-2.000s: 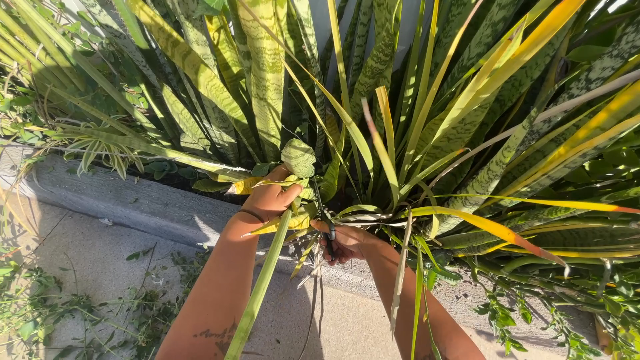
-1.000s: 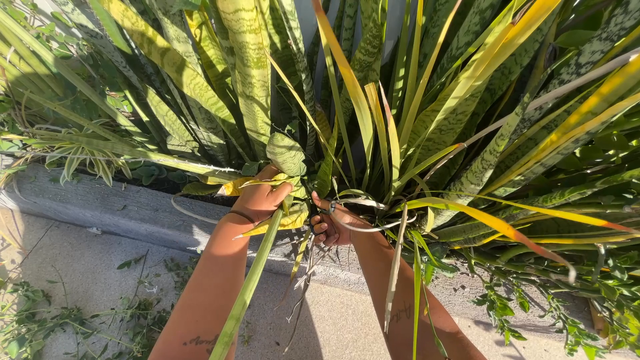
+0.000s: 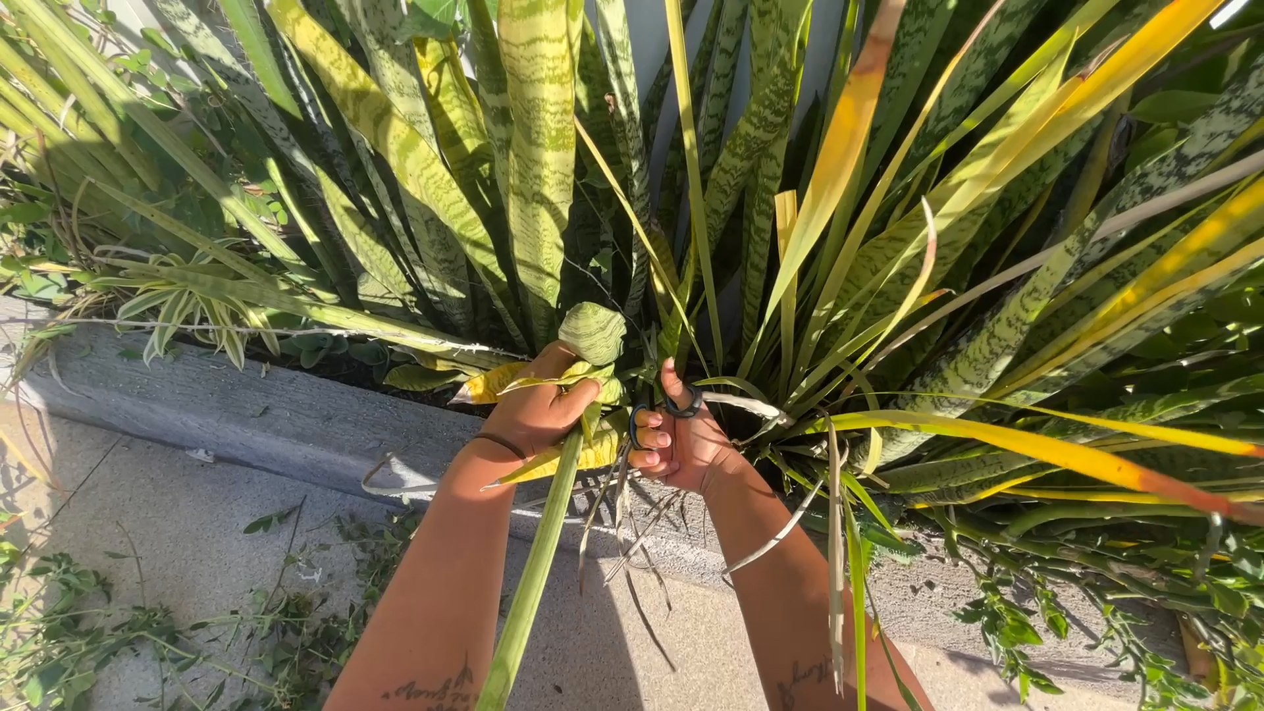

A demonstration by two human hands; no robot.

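Observation:
My left hand (image 3: 538, 415) is closed around a bunch of cut leaves, among them yellow leaf pieces (image 3: 573, 454), a folded mottled snake plant leaf (image 3: 592, 334) and a long green leaf (image 3: 538, 563) that hangs down toward me. Just to the right, my right hand (image 3: 676, 434) has its thumb and fingers through the dark handle loops of a pair of scissors (image 3: 683, 403). The loops stand apart; the blades are hidden among the foliage. Both hands are over the bed's edge, at the base of the upright snake plant leaves (image 3: 541, 168).
A concrete curb (image 3: 247, 415) runs below the plants. Yellow-orange strap leaves (image 3: 1066, 454) arch out at the right, over trailing green stems (image 3: 1017, 612). Cut vines (image 3: 118, 632) lie on the pavement (image 3: 197, 513) at the lower left. A variegated spider plant (image 3: 188, 296) grows at the left.
My right hand has turned and its thumb and fingers have spread, so the scissor loops now show plainly. My left hand keeps its hold on the leaves.

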